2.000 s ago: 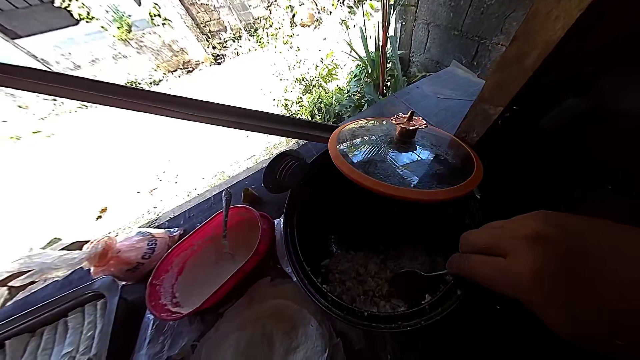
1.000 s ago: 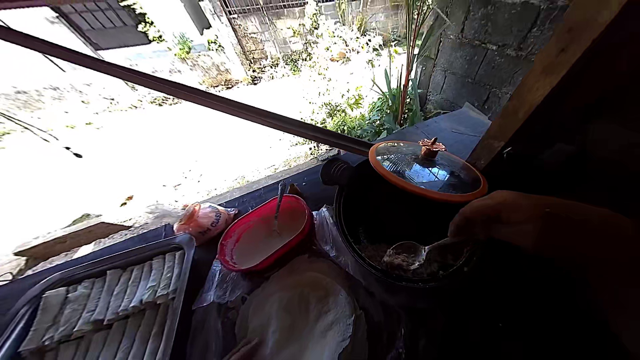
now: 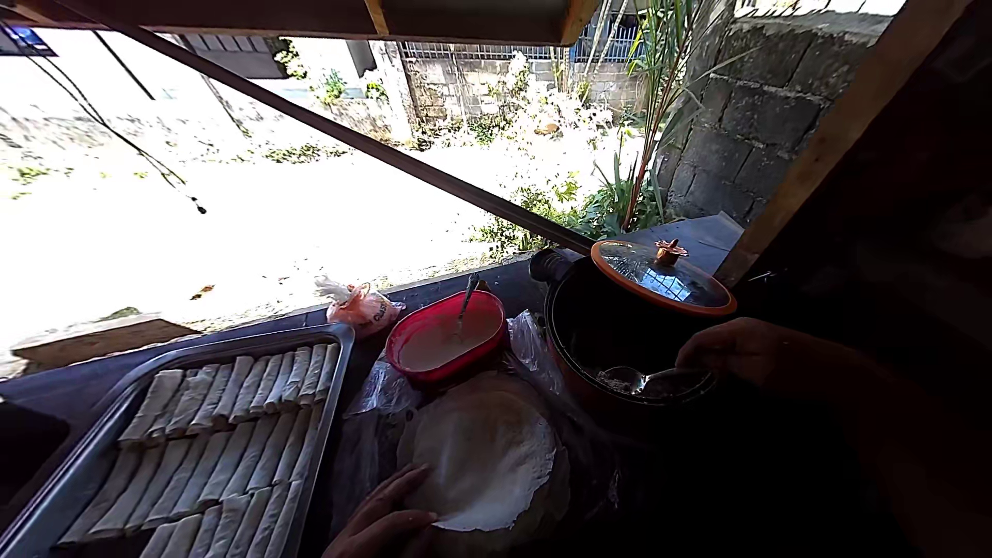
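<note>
My right hand (image 3: 725,349) grips the handle of a metal spoon (image 3: 639,380), whose bowl holds some filling inside the dark pot (image 3: 562,349). A glass lid with an orange rim (image 3: 663,275) rests tilted on the pot's far side. My left hand (image 3: 387,511) has its fingers apart at the left edge of a stack of thin round wrappers (image 3: 484,457). Behind the wrappers stands a red bowl (image 3: 403,364) of pale, thick liquid with a utensil upright in it. Rolled wrappers (image 3: 225,457) lie in rows in a metal tray (image 3: 345,337) on the left.
A tied plastic bag (image 3: 366,310) sits behind the tray's corner. Crumpled clear plastic (image 3: 535,341) lies between bowl and pot. A slanting bar (image 3: 387,155) crosses above the dark counter, and a wooden post (image 3: 837,155) stands at the right by a block wall (image 3: 759,116).
My left hand has come into fuller view at the wrappers. The spoon, low in the pot two seconds ago, is now raised with filling. The view has swung left, showing more of the tray.
</note>
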